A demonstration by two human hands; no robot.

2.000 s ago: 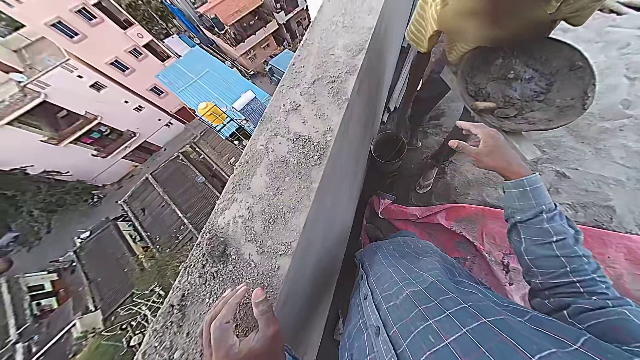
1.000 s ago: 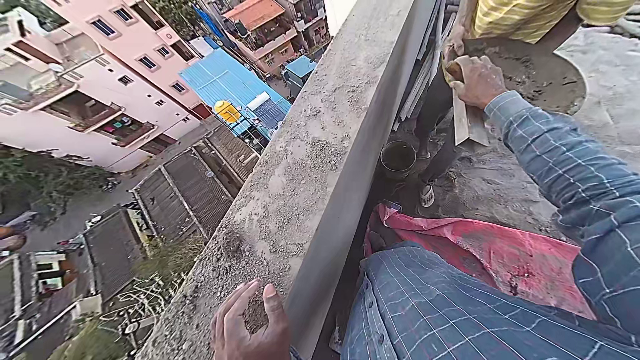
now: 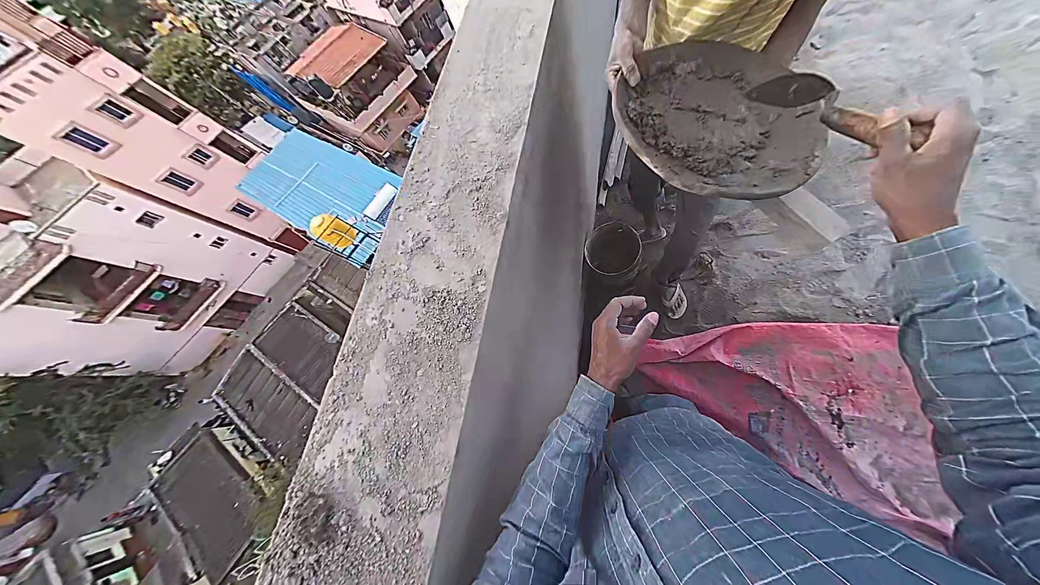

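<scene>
My right hand [image 3: 926,166] grips the wooden handle of a trowel [image 3: 792,91], whose blade is over the right part of a wide round pan [image 3: 731,189]. Wet grey mortar [image 3: 691,122] lies in the pan. A co-worker in a yellow striped top holds the pan, one hand [image 3: 626,58] at its left rim. My left hand [image 3: 619,341] is empty with curled, parted fingers, just right of the parapet wall's inner face. Rough mortar crumbs cover the concrete top of the parapet [image 3: 422,268].
A dark bucket [image 3: 613,249] stands by the wall near the co-worker's feet. A red sheet [image 3: 780,366] lies in front of me, and a pale block [image 3: 804,215] rests beneath the pan. Beyond the parapet is a long drop to roofs [image 3: 317,179] and a street.
My left hand has left the parapet top and moved right, inside the wall. My right hand, empty two seconds ago, now holds the trowel over the pan; a long straight tool seen one second ago is gone from view.
</scene>
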